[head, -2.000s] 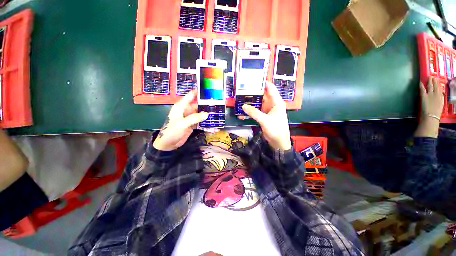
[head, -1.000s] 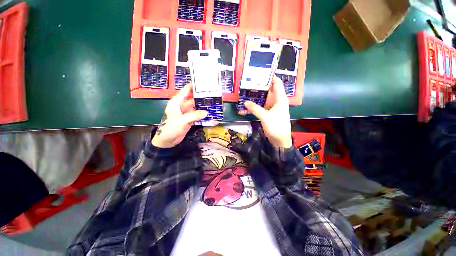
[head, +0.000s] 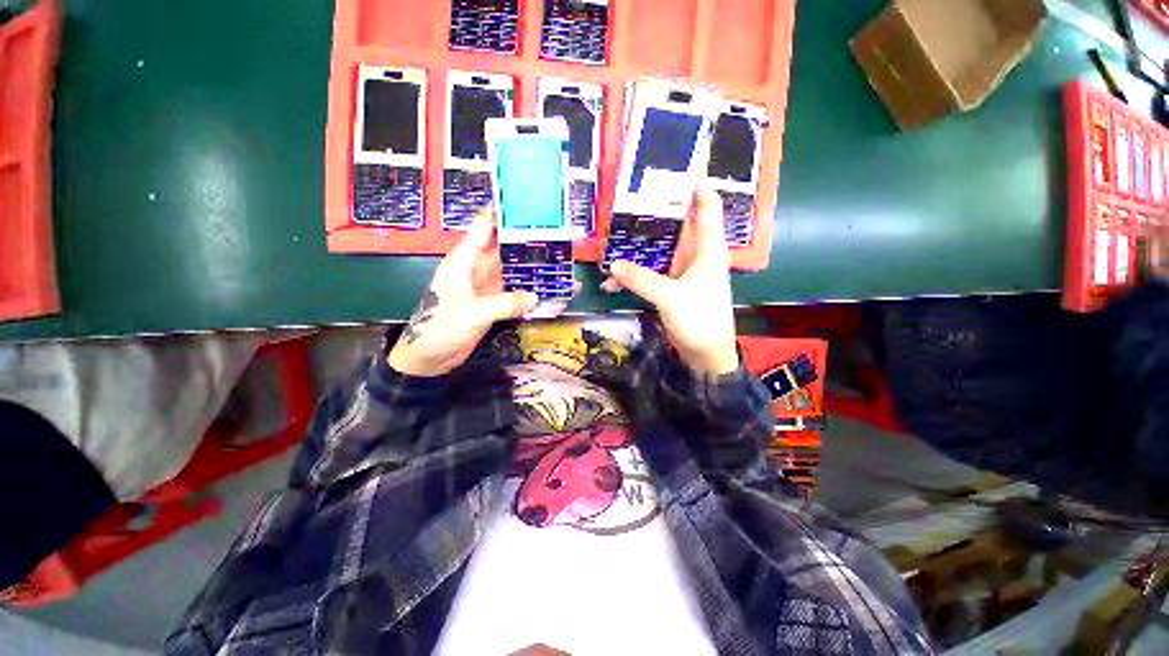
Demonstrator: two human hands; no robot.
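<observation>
My left hand (head: 454,305) holds a keypad phone (head: 532,205) upright, its screen lit plain light cyan, my thumb at the bottom of its keypad. My right hand (head: 694,292) holds a second keypad phone (head: 658,173), tilted to the right, its screen showing a dark blue area above white. My right thumb is at its lower keypad. Both phones are over the near edge of the orange-red phone tray (head: 341,141). Phones with dark screens lie in the tray's near row, some partly covered by the held ones. Two more lie in the far row.
An open cardboard box (head: 942,58) sits at the back right of the green bench (head: 192,167). Neighbouring trays show at the far left (head: 28,167) and far right (head: 1085,192). Stacked orange-red trays (head: 797,423) with a loose phone are below the bench edge. A dark sleeve shows at right.
The left phone's screen went from colour bands to white to light cyan. The right phone tilted further right and its display changed. The other person's hand at right is no longer clearly visible.
</observation>
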